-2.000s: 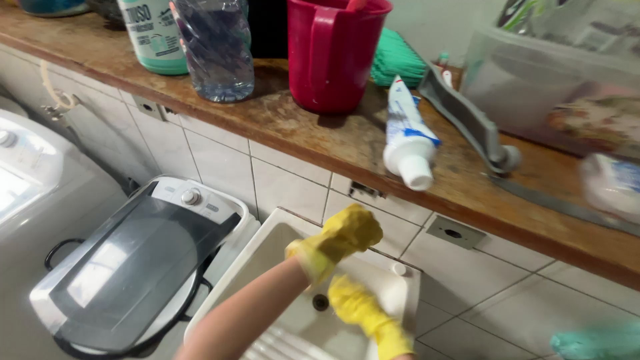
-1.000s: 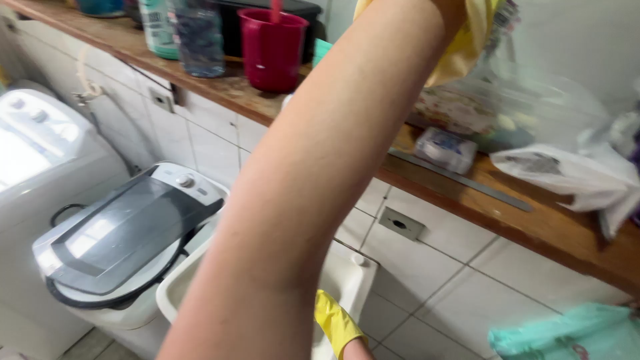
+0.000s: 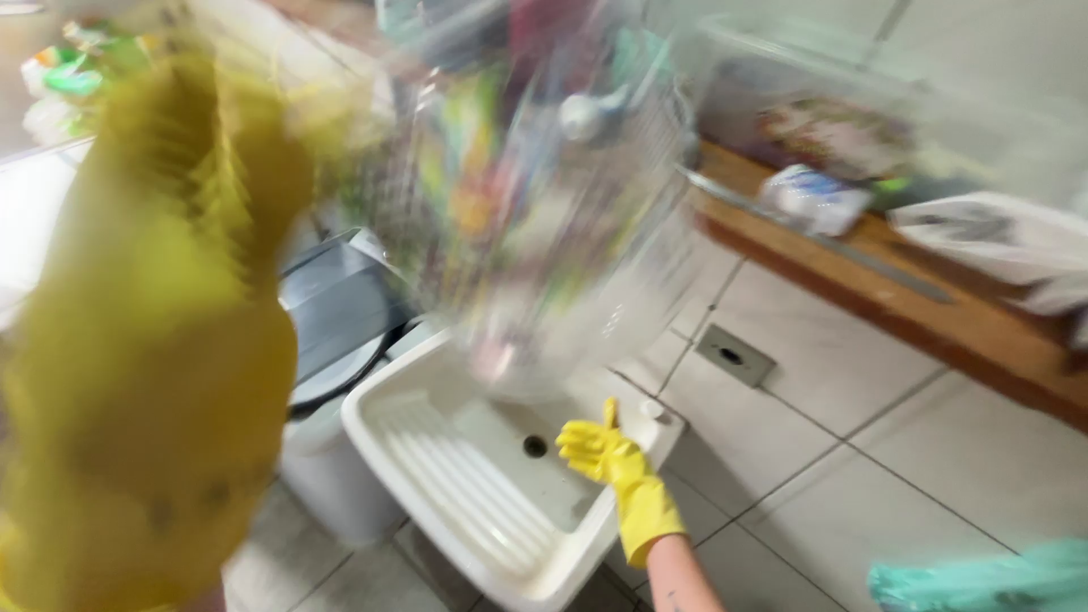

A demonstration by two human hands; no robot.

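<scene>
Large and blurred at the left, my left hand (image 3: pixel 170 255) wears a yellow rubber glove. Its fingers reach the rim of a clear plastic container (image 3: pixel 527 221), which it holds up and tilted above the sink. Inside are colourful small items, too blurred to identify. My right hand (image 3: pixel 608 450), also in a yellow rubber glove, is over the right side of the white laundry sink (image 3: pixel 476 561), fingers apart and holding nothing. The sink's drain (image 3: pixel 535 446) and ribbed washboard are visible beside it.
A wooden shelf (image 3: pixel 901 331) along the tiled wall carries a clear storage box (image 3: pixel 816 76), a white plastic bag (image 3: pixel 1003 229) and a small wrapped package (image 3: pixel 813 200). A washing machine with a grey lid (image 3: pixel 336 297) adjoins the sink. Teal material (image 3: pixel 986 582) shows at lower right.
The left arm, stretched up toward the shelf one second ago, has come back left with the clear container now in view. My right hand shows more fully over the sink.
</scene>
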